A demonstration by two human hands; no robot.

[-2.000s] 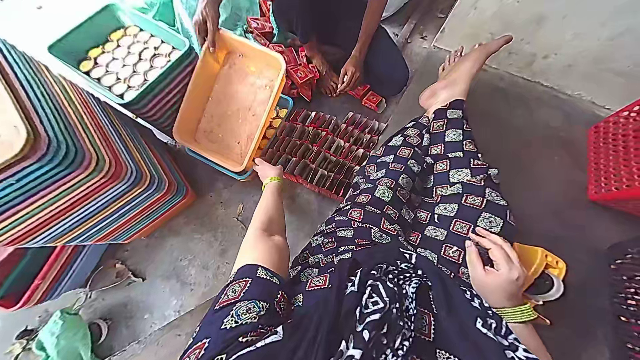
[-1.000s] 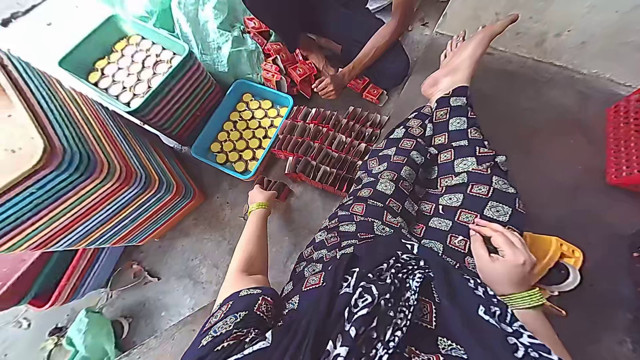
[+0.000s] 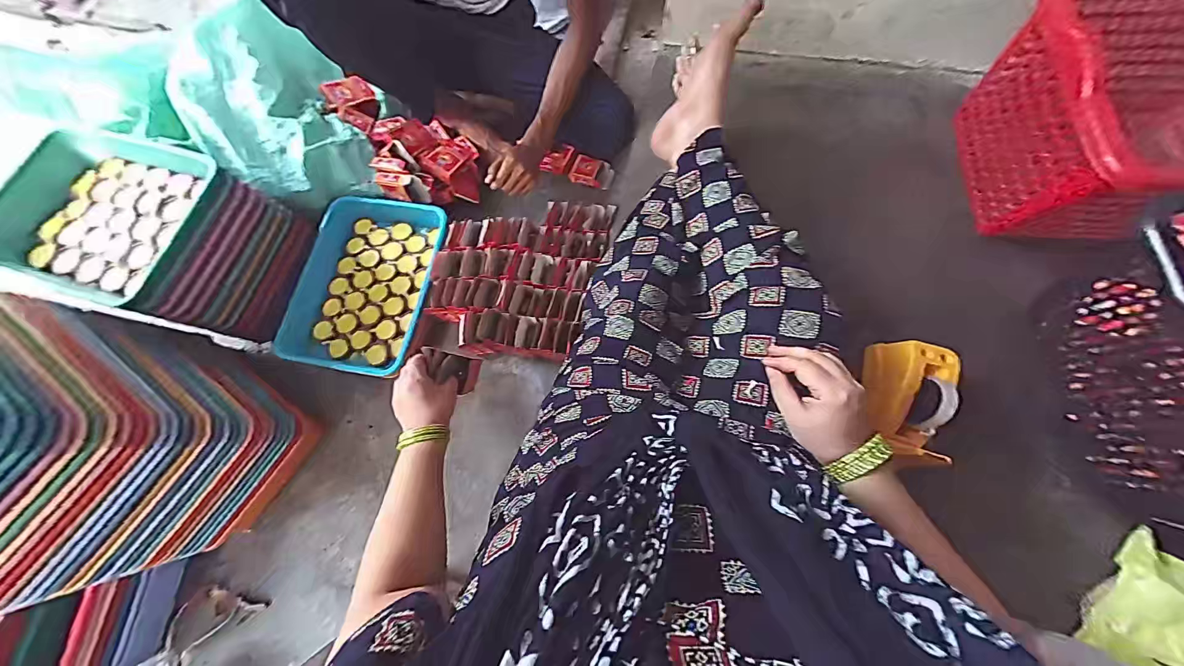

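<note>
My left hand (image 3: pixel 425 393) is at the lower corner of a blue tray (image 3: pixel 298 310) that holds many round yellow-topped pieces. Its fingers are closed around a small dark and red box (image 3: pixel 467 375). Rows of small open red boxes (image 3: pixel 527 291) stand on the floor just beyond it. My right hand (image 3: pixel 816 402) rests on my patterned trousers, fingers bent and thumb near the fingertips; whether something small is between them cannot be made out. Beside that wrist lies a yellow tape dispenser (image 3: pixel 893 388) with a roll of tape.
A green tray (image 3: pixel 176 157) of white and yellow round pieces tops a stack at the left, above many nested coloured trays (image 3: pixel 139 462). Another person's hands (image 3: pixel 513 166) are by a pile of red boxes (image 3: pixel 425 153). Red plastic baskets (image 3: pixel 1027 129) stand at the right.
The orange tray held over the blue tray two seconds ago is out of view, and the yellow-topped pieces show. My left hand has left the tray edge and taken hold of a small box.
</note>
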